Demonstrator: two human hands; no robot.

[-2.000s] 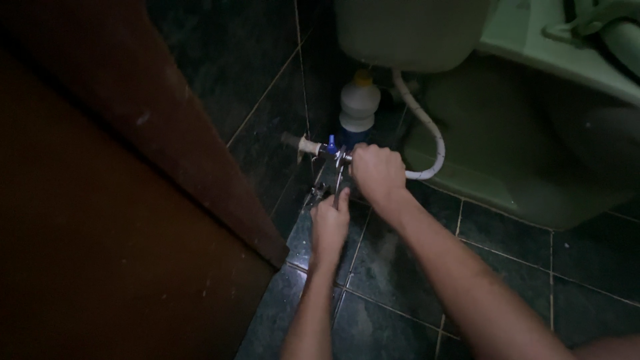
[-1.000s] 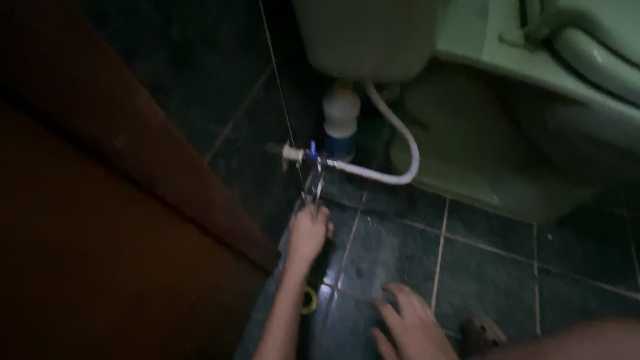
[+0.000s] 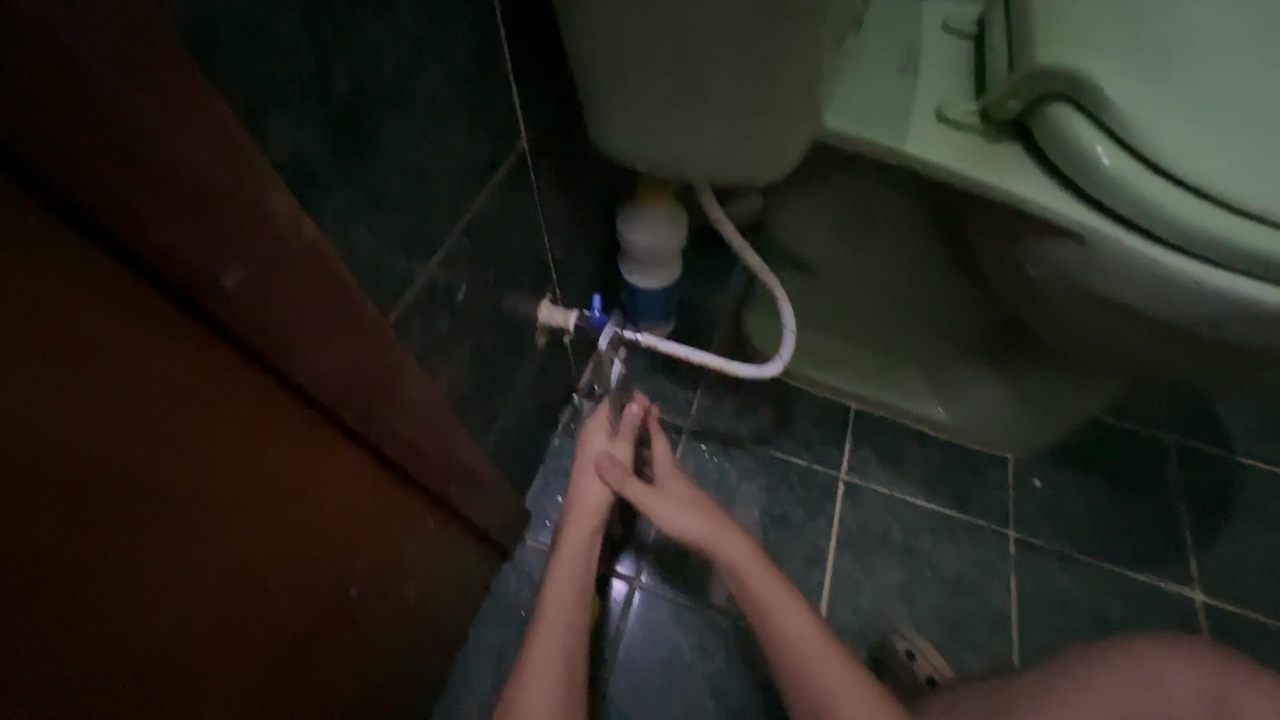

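My left hand (image 3: 597,450) is closed on an adjustable wrench or similar metal tool (image 3: 616,375), whose jaws reach the fitting beside the blue-handled valve (image 3: 597,312). My right hand (image 3: 655,470) lies against the left hand and the tool, thumb across; how firmly it grips is hidden. A white flexible hose (image 3: 720,358) runs from the valve, curves round and rises to the underside of the toilet tank (image 3: 700,90). Wrapping that looks like whitish tape covers the pipe joint (image 3: 556,316) on the wall side of the valve.
A white and blue plastic bottle (image 3: 651,245) stands behind the hose. The toilet's base (image 3: 900,340) is at the right, and a brown wooden door or frame (image 3: 400,380) at the left. Dark tiles (image 3: 930,540) cover the floor. A foot or footwear (image 3: 915,660) shows near the bottom.
My right hand was at the hose end by the valve, then lower over the floor, and is now up against my left hand. My left hand stays at the tool below the valve.
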